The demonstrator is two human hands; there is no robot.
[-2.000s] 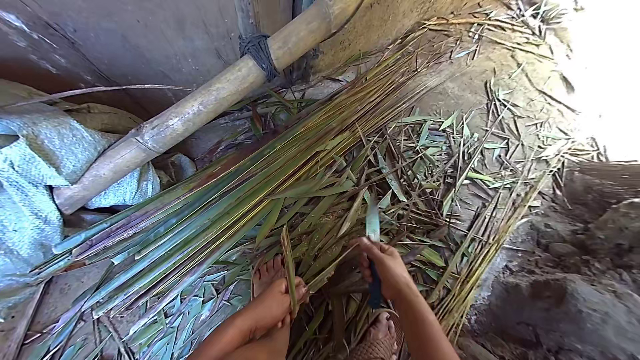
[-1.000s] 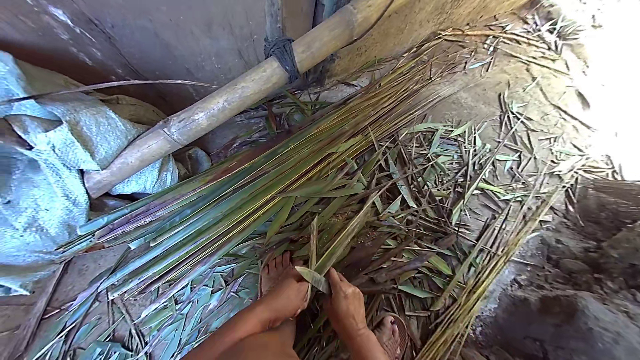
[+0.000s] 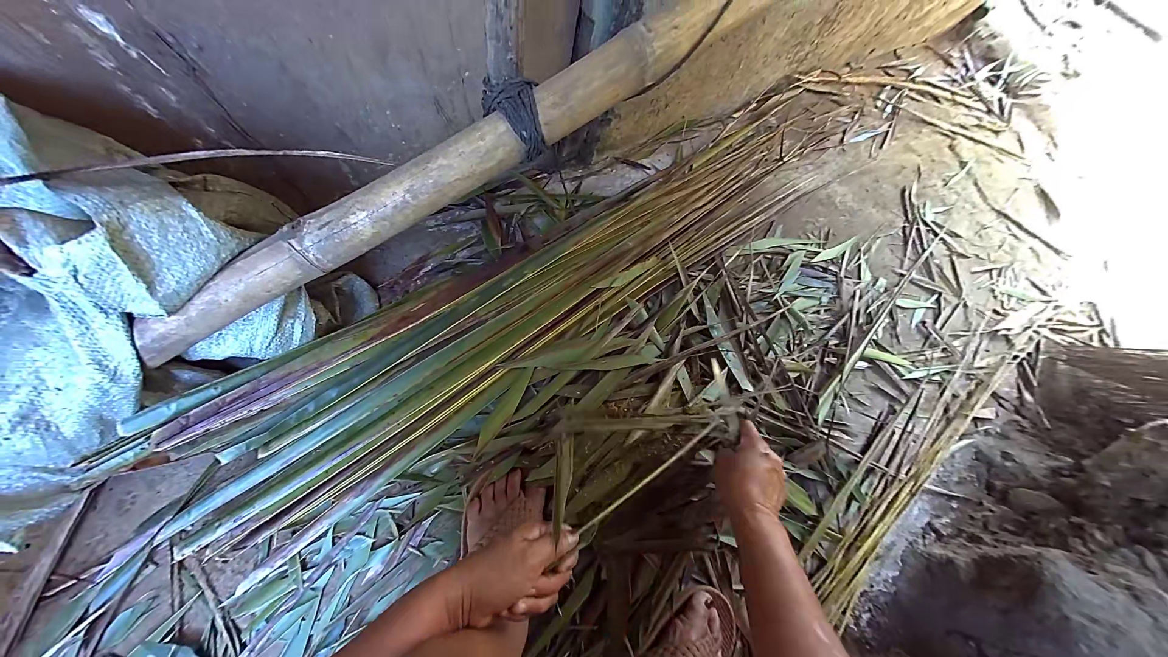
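Observation:
My left hand (image 3: 527,568) is closed around the lower end of a narrow leaf strip (image 3: 564,479), beside my bare foot (image 3: 500,509). A thin pale strip (image 3: 650,476) runs from that hand up toward my right hand. My right hand (image 3: 750,474) has its fingers closed at the other end, over the leaf litter; blur hides what exactly it grips, and no knife is plainly seen. Behind both hands lies a long bundle of split green and brown leaves (image 3: 438,338), slanting from lower left to upper right.
A bamboo pole (image 3: 401,196), tied with dark cord (image 3: 516,114) to a post, slants over the bundle. A woven plastic sack (image 3: 82,301) lies at left. Cut leaf scraps (image 3: 821,292) cover the ground. Another bundle of thin strips (image 3: 903,502) and a rough earthen mass (image 3: 1013,566) are at right.
My hands were close together on a leaf one second ago; now my right hand is farther right and away from the left. A knife with a dark handle showed in my right hand two seconds ago.

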